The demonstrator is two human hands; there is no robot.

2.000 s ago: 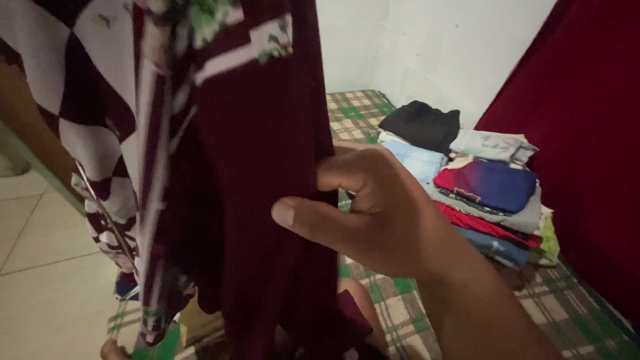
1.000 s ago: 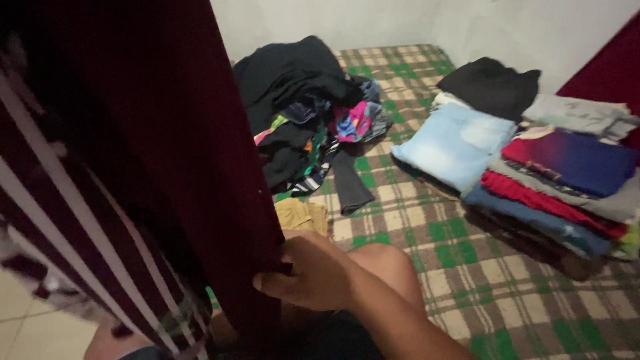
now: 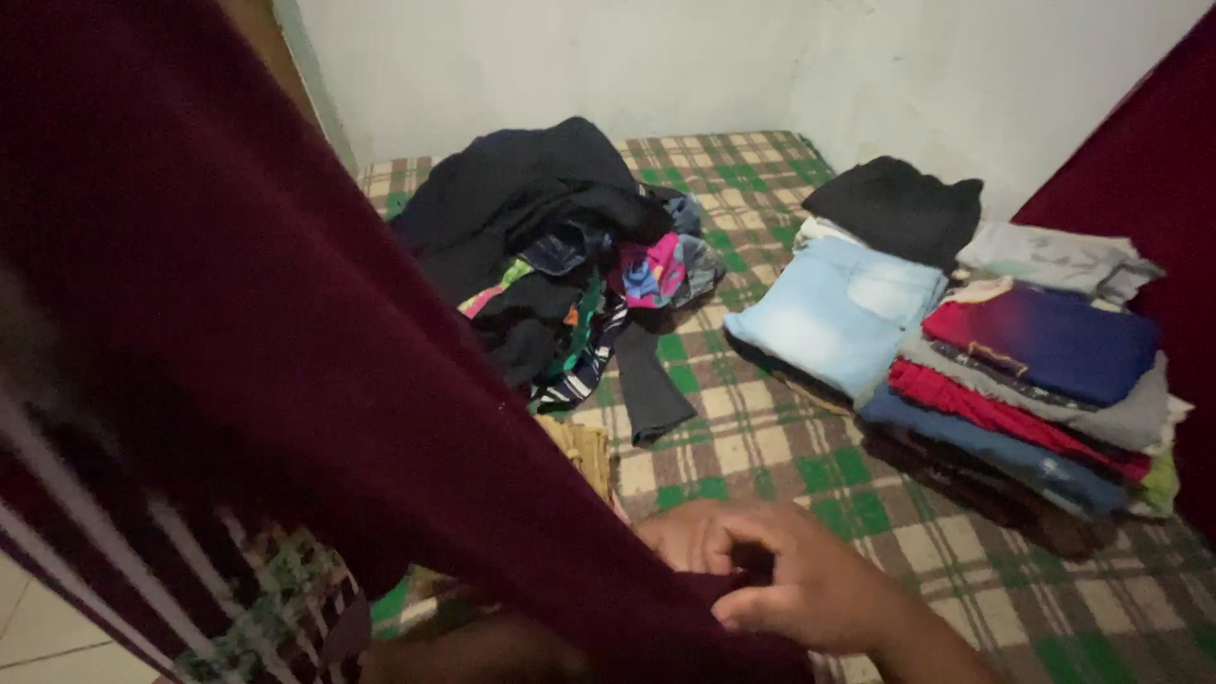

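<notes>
A large maroon cloth garment (image 3: 361,380) with white stripes and a green floral print hangs across the left of the head view. My right hand (image 3: 779,579) grips its edge at the lower centre, thumb and fingers closed on the cloth. The garment hides my left hand. Behind it, on a plaid blanket (image 3: 750,446), lies a loose heap of dark and coloured clothes (image 3: 570,228). Folded clothes stand at the right: a black piece (image 3: 893,209), light blue denim (image 3: 841,304) and a stack topped by a red and blue garment (image 3: 1054,332).
A pale wall (image 3: 589,66) runs behind the blanket. A dark red cloth (image 3: 1140,180) hangs at the right edge. Tan folded fabric (image 3: 584,451) lies partly behind the garment. Floor tiles (image 3: 47,617) show at the lower left.
The maroon garment has gone from hanging nearly upright to stretching diagonally down to my right hand, which has moved lower. The view has shifted, bringing the heap of clothes into sight.
</notes>
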